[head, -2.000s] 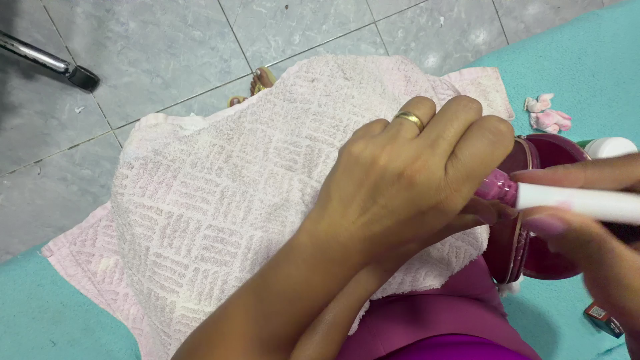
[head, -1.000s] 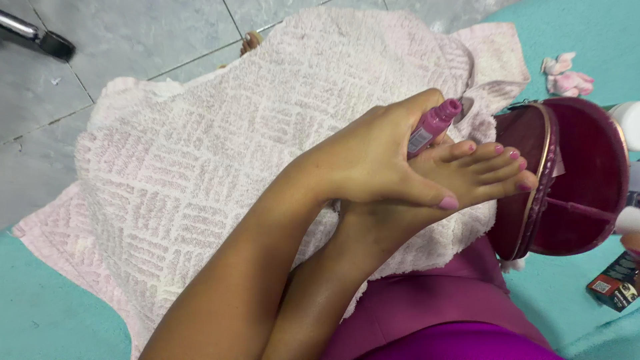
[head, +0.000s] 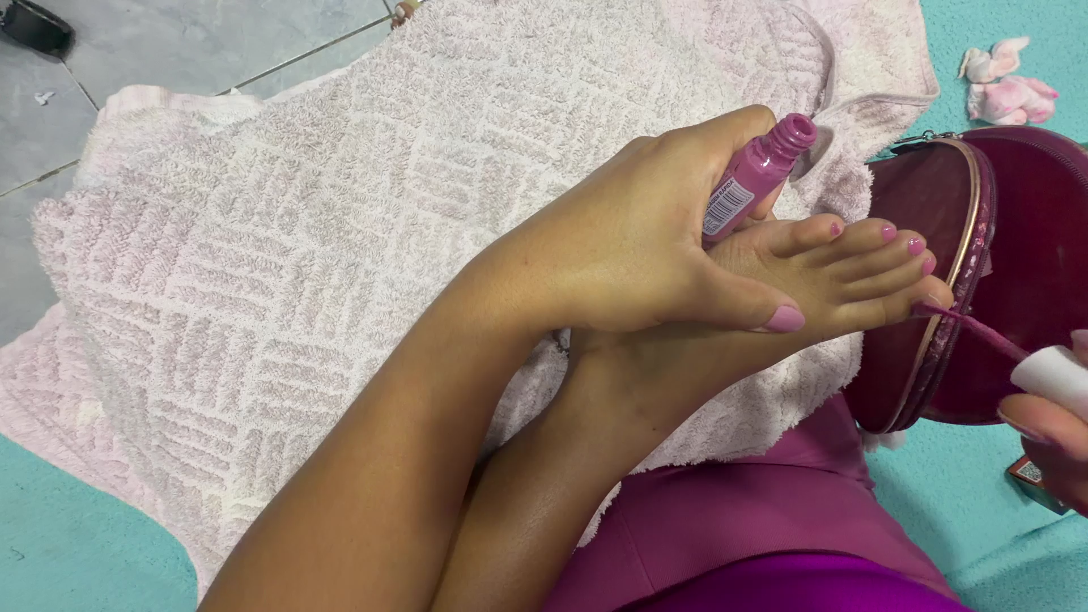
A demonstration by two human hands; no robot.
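My left hand lies across a bare foot and holds an uncapped bottle of pink nail polish between thumb side and fingers, its mouth up and to the right. At the right edge, my right hand grips the white cap of the polish brush, partly out of view. The polish brush reaches left, its tip at the nail of the big toe. Pink polish shows on the other toenails. Under the foot is a pale pink towel.
An open burgundy zip case stands beside the toes. Stained cotton pieces lie on the turquoise cover above it, and a small box below it. A black object rests over the tiled floor at upper left.
Two seconds ago both hands were together at the polish bottle. The brush was out of the bottle a second ago, with my right hand near the edge; now its tip is at the big toe.
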